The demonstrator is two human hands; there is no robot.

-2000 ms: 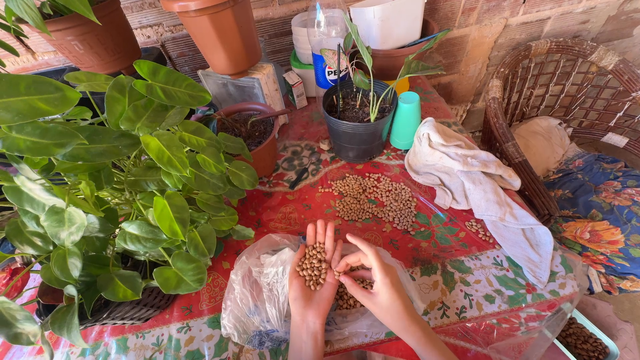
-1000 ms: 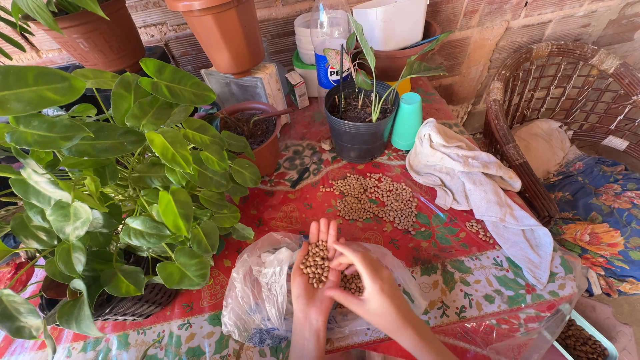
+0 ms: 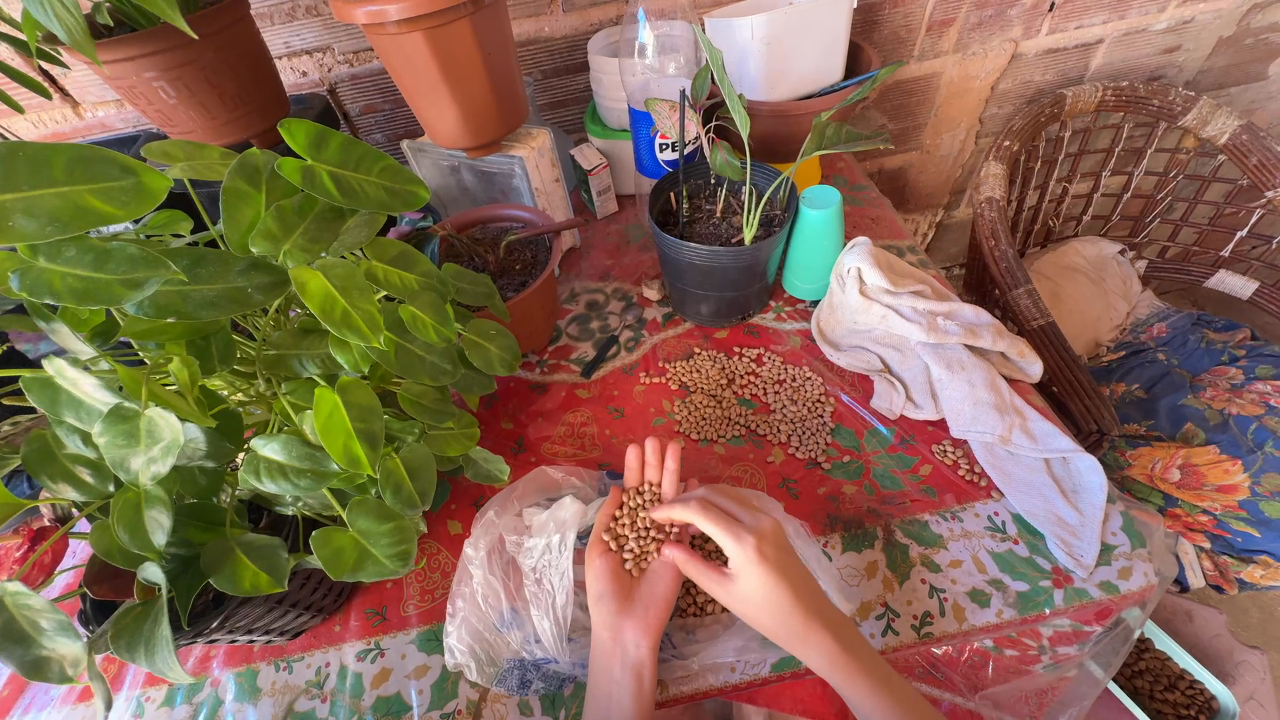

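Observation:
My left hand [image 3: 632, 590] lies palm up, cupping a heap of light brown beans [image 3: 636, 528]. Above that palm is my right hand [image 3: 750, 560], its thumb and forefinger at the right edge of the heap; whether a bean is between them cannot be told. Under both hands a clear plastic bag [image 3: 520, 570] lies on the table, with more beans [image 3: 697, 598] in it, partly hidden by my right hand. Farther back, a spread pile of beans [image 3: 750, 395] rests on the red patterned tablecloth [image 3: 570, 425], and a small group of beans [image 3: 958, 460] lies by the cloth.
A leafy potted plant [image 3: 250, 400] fills the left. Behind the pile stand a black pot [image 3: 722, 260] and a green cup [image 3: 814, 243]. A whitish cloth [image 3: 930, 350] lies at the right, near a wicker chair [image 3: 1000, 260]. A tray [image 3: 1190, 650] of darker beans is at lower right.
My right hand's fingers have shifted slightly over the left palm. The left hand stays palm up with its beans.

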